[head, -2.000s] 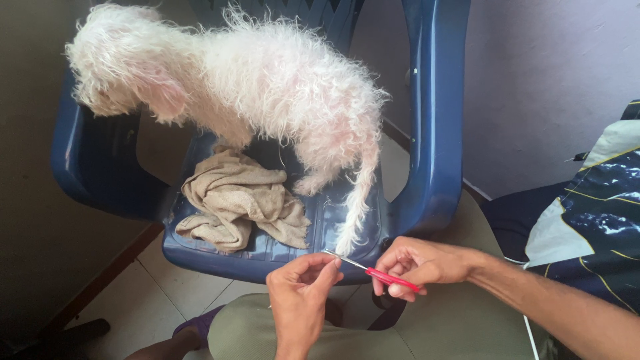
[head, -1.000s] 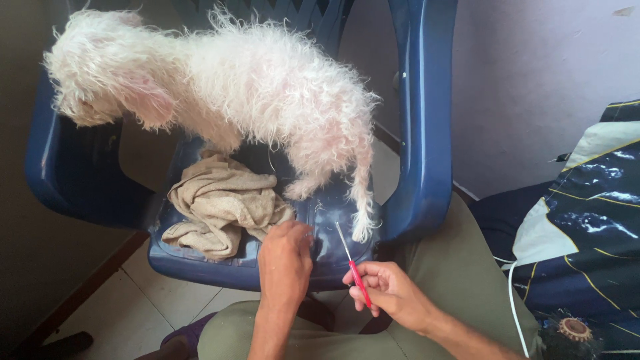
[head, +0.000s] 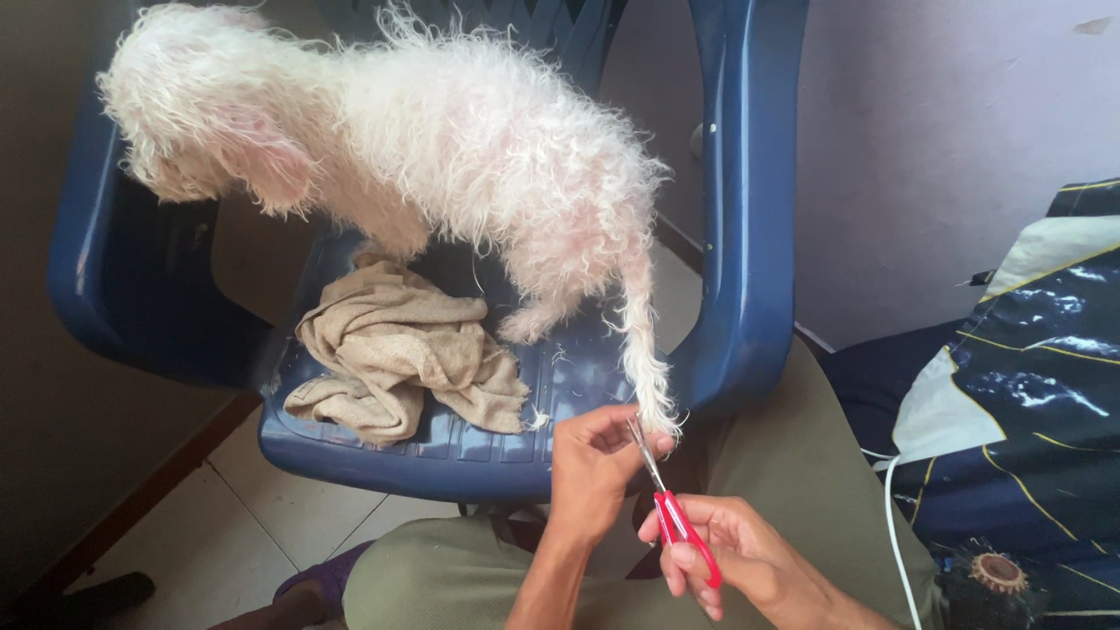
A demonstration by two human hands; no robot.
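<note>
A small white curly-haired dog [head: 490, 140] stands on a blue plastic armchair [head: 744, 201], its head over the left armrest and its tail [head: 646, 350] hanging toward me. My left hand [head: 595, 472] pinches the hair at the tail's tip between thumb and fingers. In my right hand [head: 717, 551] are scissors with red handles [head: 682, 534], fingers around the handles, the metal blades pointing up beside my left fingertips at the tail's end. Small tufts of cut hair [head: 538, 420] lie on the seat.
A crumpled beige cloth [head: 407, 350] lies on the seat below the dog's belly. To the right are a dark patterned fabric [head: 1041, 394], a white cable [head: 892, 525] and a round brown object [head: 997, 573]. My knees are under the chair's front edge.
My left hand has gone from the seat beside the cloth to the tail's tip, and the scissors in my right hand have come to the same place. A white tuft now lies near the cloth.
</note>
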